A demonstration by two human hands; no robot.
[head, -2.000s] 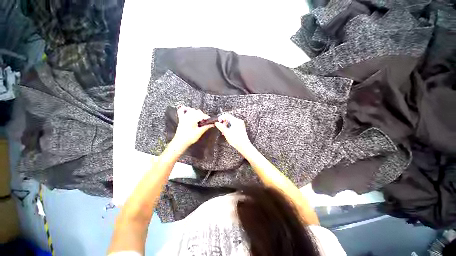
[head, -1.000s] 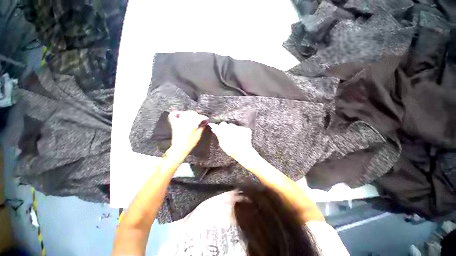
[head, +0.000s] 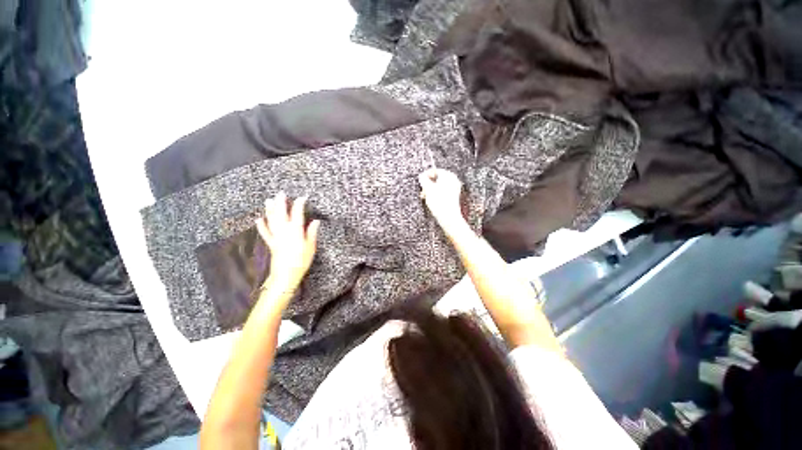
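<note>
A grey-black speckled coat (head: pixel 369 185) lies spread on the white table, its front turned up. Dark brown lining (head: pixel 290 126) shows along its far edge. A dark brown square patch (head: pixel 230 274), perhaps a pocket, shows at the coat's left part. My left hand (head: pixel 288 239) rests palm down on the coat beside the patch, fingers spread, holding nothing. My right hand (head: pixel 441 192) is curled over the coat's right part, near the upper front. Whether it holds a small tool or pinches cloth is too small to tell.
Brown-lined coats (head: pixel 677 105) are heaped at the right and far right. Speckled garments (head: pixel 97 360) lie low at the left, with dark plaid ones (head: pixel 53 185) above. The white table's (head: pixel 220 53) left edge curves beside the coat. Small pale objects (head: pixel 739 352) stand at the lower right.
My hands have parted from the dark patch area. My left hand has opened flat on the cloth and my right hand has moved right. The view has turned, and the coat lies smoother.
</note>
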